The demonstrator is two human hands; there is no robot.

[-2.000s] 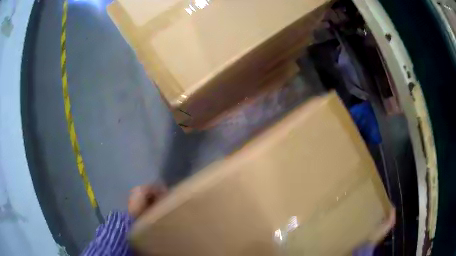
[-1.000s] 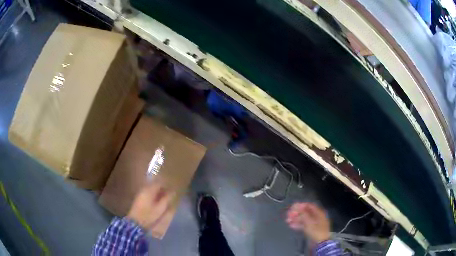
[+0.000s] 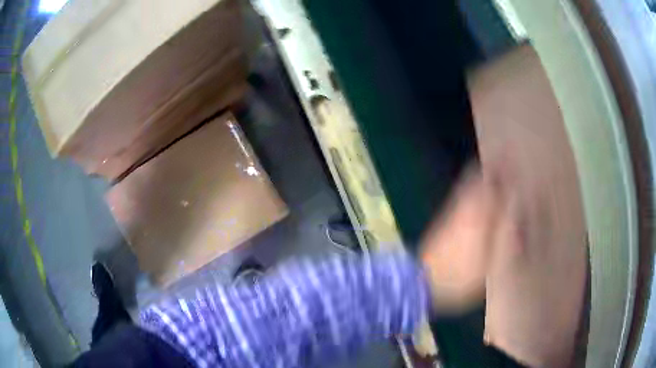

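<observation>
A flat-looking brown cardboard piece or carton (image 3: 536,129) lies lengthwise over the dark green belt, beside the pale raised frame. One hand, which looks like my left hand (image 3: 460,248), reaches across from the lower left in a striped sleeve. It is strongly blurred and overlaps the cardboard's left edge. Its fingers blend into the brown surface, so whether they grip it or only touch it cannot be told. My right hand is not in view.
A large carton (image 3: 129,50) stands at the upper left, with a smaller closed carton (image 3: 201,194) beside it on the floor. The chipped cream conveyor frame (image 3: 338,136) runs beneath my forearm. A dark shoe (image 3: 102,279) shows at lower left.
The view has swung, and the cartons now show beside the belt on the left. The hand over the floor has moved right to the cardboard on the belt. The other hand has left the picture.
</observation>
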